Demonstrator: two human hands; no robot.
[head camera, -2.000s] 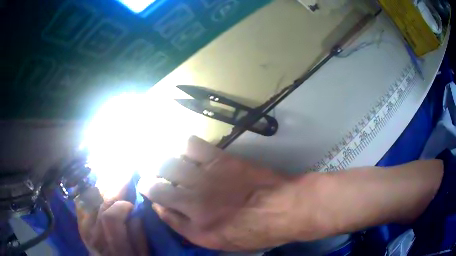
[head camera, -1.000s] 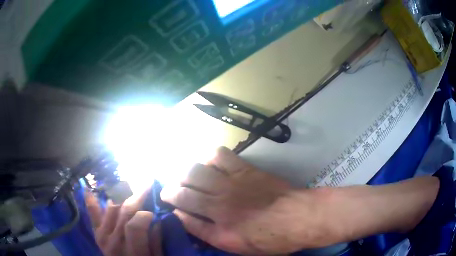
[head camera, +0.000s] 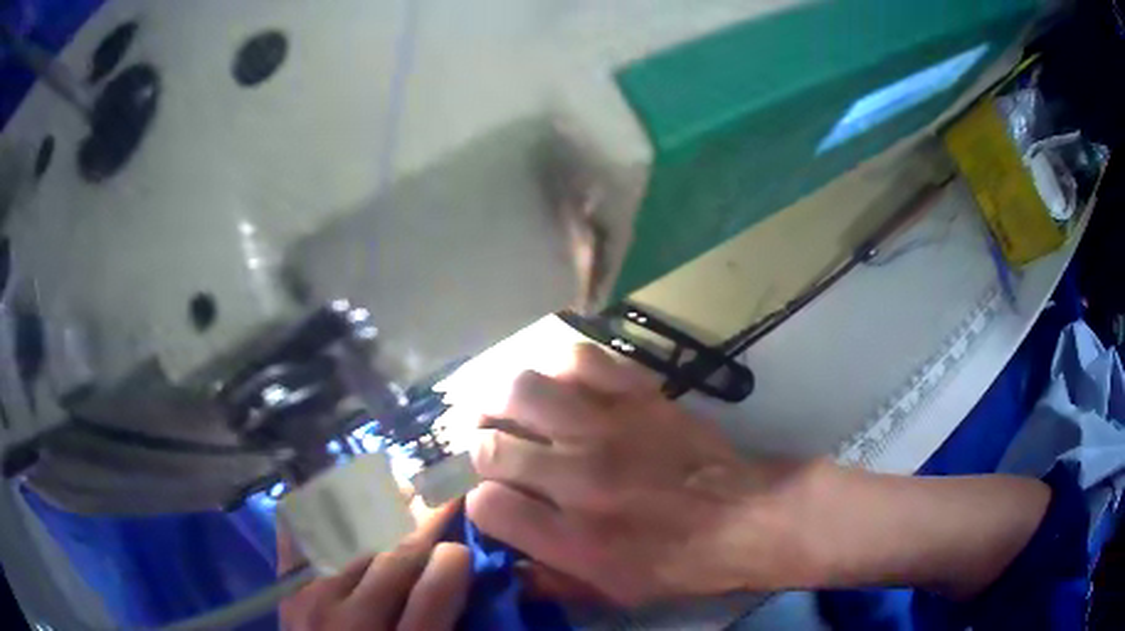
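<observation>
Blue cloth (head camera: 500, 589) lies under and between my two hands at the needle area (head camera: 413, 431). My right hand (head camera: 617, 475) lies on the cloth beside the needle, fingers curled, its fingertips at the cloth's edge. My left hand (head camera: 392, 579) is at the bottom, fingers bent on the cloth, partly hidden behind a pale block on the machine. More blue cloth (head camera: 136, 555) shows left of the needle area. The cream machine head (head camera: 469, 74) fills the upper left.
Black thread snips (head camera: 716, 370) and a long thin dark tool (head camera: 808, 293) lie crossed behind my right hand. A measuring tape strip (head camera: 919, 388) runs along the front edge. A yellow box (head camera: 1005, 185) stands right. The green control panel (head camera: 740, 148) overhangs the table.
The view has shifted, so more of the machine head shows and the panel appears farther right. The lamp glare is smaller. Both hands stay at the needle area with the cloth.
</observation>
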